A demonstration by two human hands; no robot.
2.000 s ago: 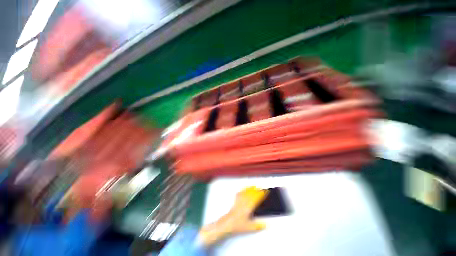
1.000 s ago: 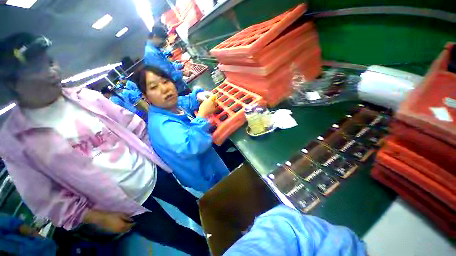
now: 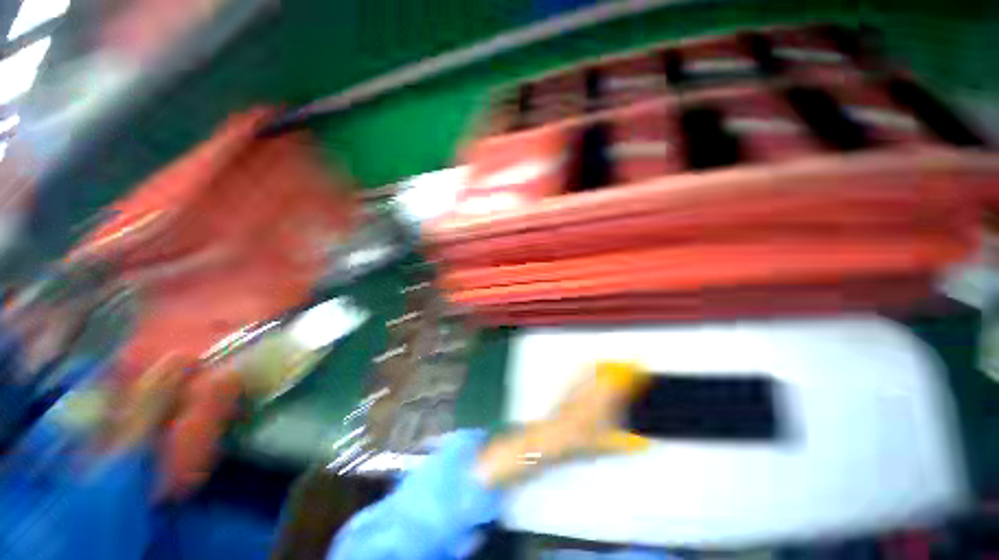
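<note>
The picture is blurred by motion. A flat black phone or screen module (image 3: pixel 712 407) lies on a white sheet (image 3: pixel 876 470) in front of a stack of trays. My left hand (image 3: pixel 581 421), with yellow-orange finger cots and a light blue sleeve, comes in from the lower left. Its thumb and a finger are at the module's left end, one near each corner. Whether they press on it is too blurred to tell. My right hand is not in view.
Red-orange trays (image 3: pixel 701 235) with dark items in their pockets stand behind the sheet. A strip of printed films (image 3: pixel 422 377) lies left of it. Further left are a blue-sleeved person (image 3: pixel 99 481), more red-orange trays (image 3: pixel 236 241) and a blurred whitish item (image 3: pixel 326 322).
The view has swung back from the neighbouring workers and aisle to the white sheet. My left hand and the black module have come into view; one second ago only a blue sleeve showed.
</note>
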